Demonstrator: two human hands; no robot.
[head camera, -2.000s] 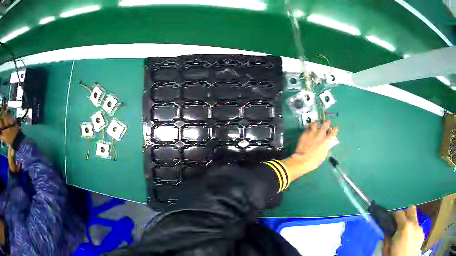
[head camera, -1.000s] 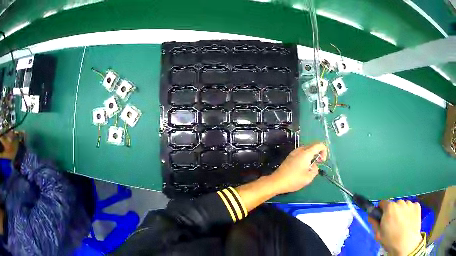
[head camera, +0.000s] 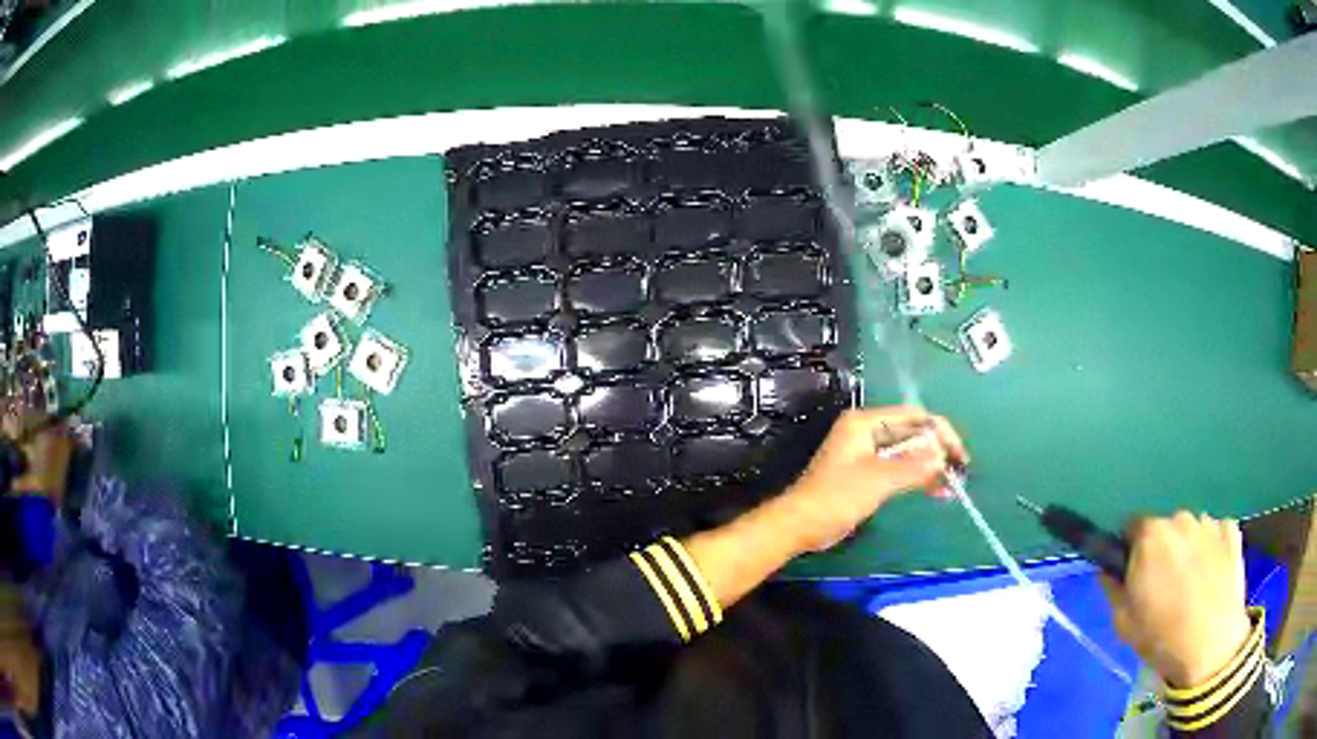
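My left hand (head camera: 884, 465) is closed around a small pale wired module (head camera: 910, 445), mostly hidden by the fingers, above the front edge of the green mat. My right hand (head camera: 1187, 595) grips the black handle of a long-tipped hand tool (head camera: 1086, 537). Its tip points left towards my left hand and does not touch it. A clear hose (head camera: 997, 546) hangs across the view, passing in front of my left fingers. Several wired modules (head camera: 987, 341) lie right of the black blister tray (head camera: 614, 347), which is empty. Several more (head camera: 342, 422) lie left of it.
A neighbouring worker's sleeve (head camera: 130, 606) is at lower left, near a black boxy fixture (head camera: 127, 296). A blue bin (head camera: 1076, 614) with white contents is below the bench edge. A blue stool (head camera: 335, 650) stands at lower left. A brown box (head camera: 1306, 318) is at far right.
My left hand has left the module group and come to the mat's front edge with a module. The tool has pulled back right, away from my left hand. The hose has swung.
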